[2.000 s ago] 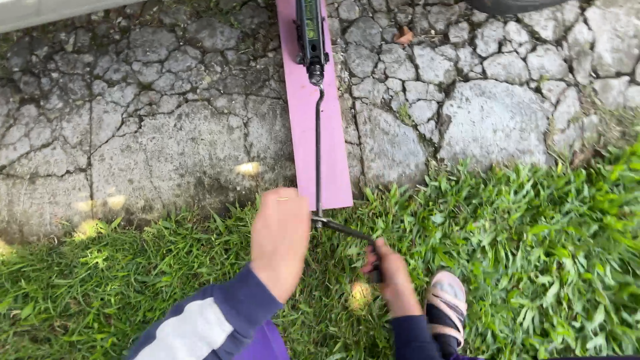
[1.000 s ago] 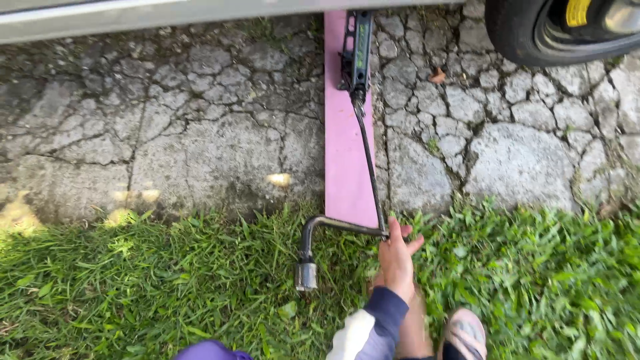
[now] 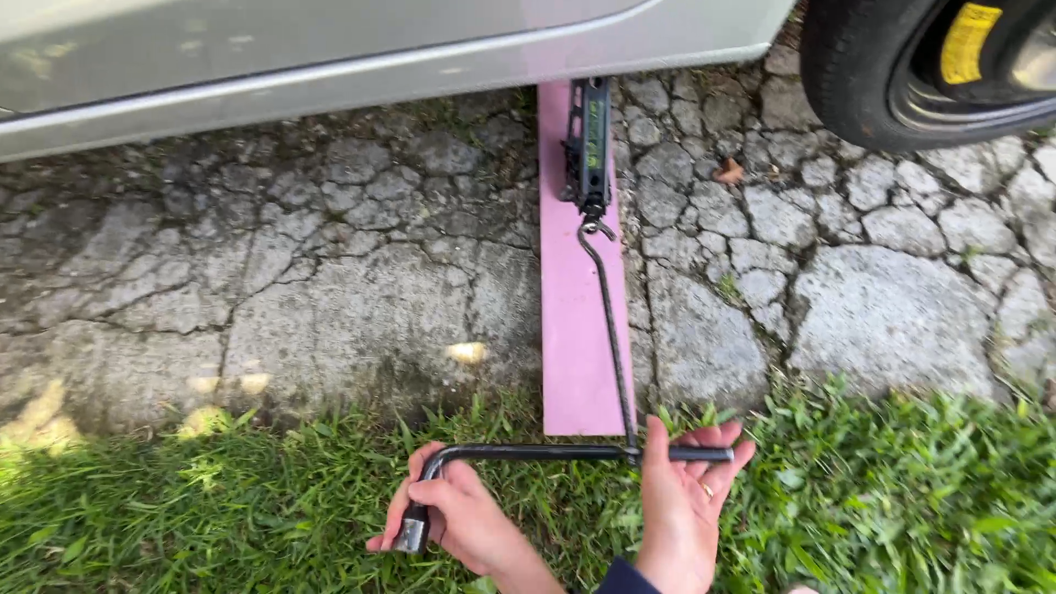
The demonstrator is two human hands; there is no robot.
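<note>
An L-shaped lug wrench (image 3: 536, 452) lies level across the near end of a bent metal crank rod (image 3: 609, 322). The rod's hooked far end joins the eye of a dark scissor jack (image 3: 590, 148), which rests on a pink board (image 3: 582, 355). My arms are crossed. On the right, my left hand (image 3: 681, 499) is palm up, with the wrench's straight end between its thumb and spread fingers. My right hand (image 3: 462, 503), on the left, grips the wrench at its bend, near the socket. The jack's far end is hidden under the car.
The car's silver sill (image 3: 396, 78) crosses above the jack. A wheel with a black tyre (image 3: 858, 82) and a yellow label is at the upper right. Cracked concrete and stone paving (image 3: 388, 289) lies beside the board, with grass (image 3: 891, 487) along the near side.
The wrench's socket end has swung out to the left of the rod, where my right hand now grips it. Two seconds ago, the wrench slanted down to the right. The view has shifted, showing more car.
</note>
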